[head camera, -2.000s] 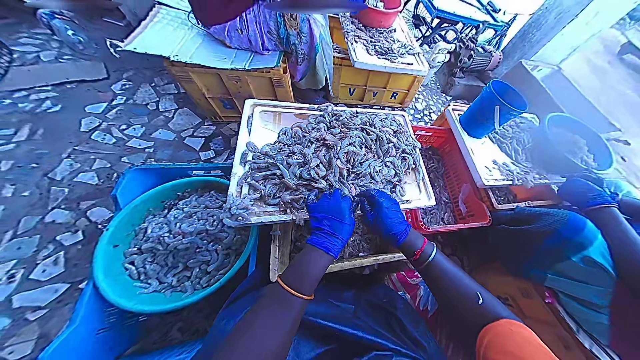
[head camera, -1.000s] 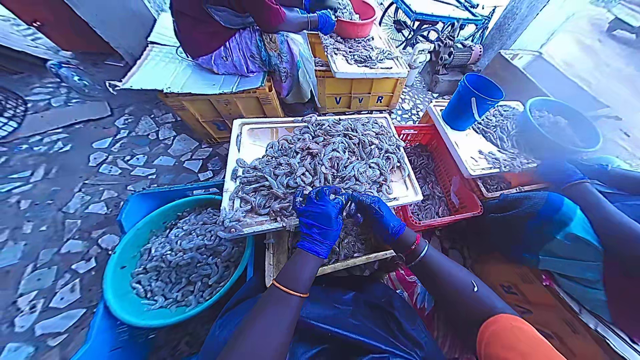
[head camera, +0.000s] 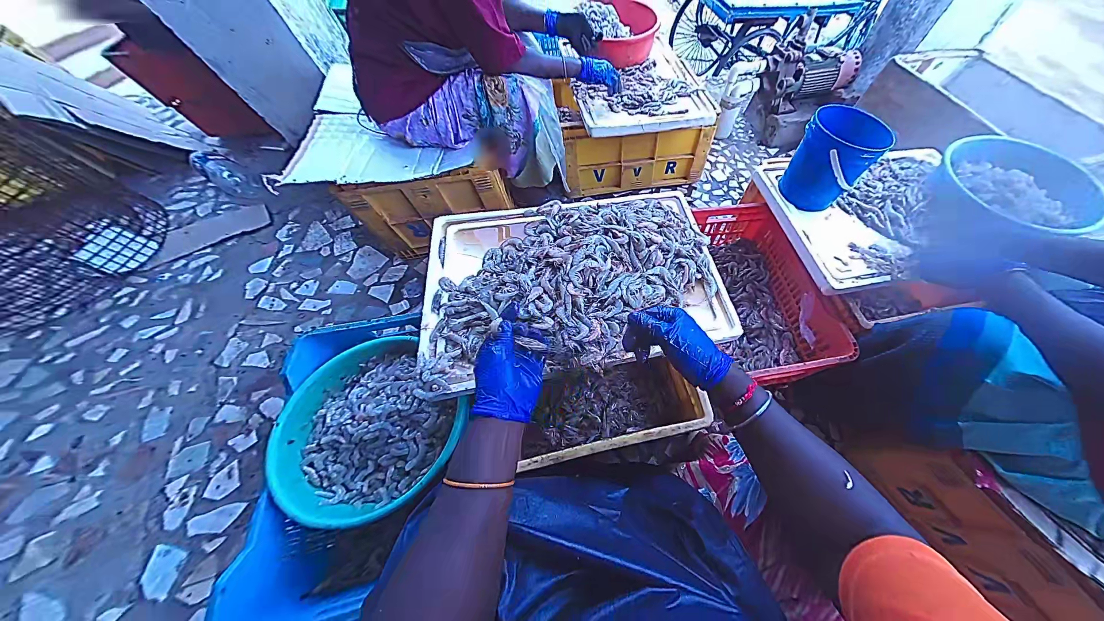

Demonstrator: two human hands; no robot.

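Observation:
A heap of raw shrimp (head camera: 595, 263) covers much of a white tray (head camera: 457, 246), which rests over a crate (head camera: 617, 448) with darker shrimp pieces inside. My left hand (head camera: 511, 366), in a blue glove, is at the tray's near left edge, fingers curled against shrimp; whether it grips one is unclear. Over the near right edge is my right hand (head camera: 680, 343), also gloved, its fingertips bent together and pointing down; anything between them is hidden. Left of my left hand stands a teal basin (head camera: 285, 461) holding many shrimp without visible heads.
A red crate (head camera: 824, 349) of shrimp adjoins the tray on the right. Beyond it are a blue bucket (head camera: 837, 157), a second white tray (head camera: 819, 246) and a co-worker's arm by a basin (head camera: 1022, 145). Ahead, another gloved worker sits by a yellow crate (head camera: 638, 159).
My hands, close together one second ago, are now apart: the left is at the tray's left part, the right at its right part. The view shows more of the worker ahead.

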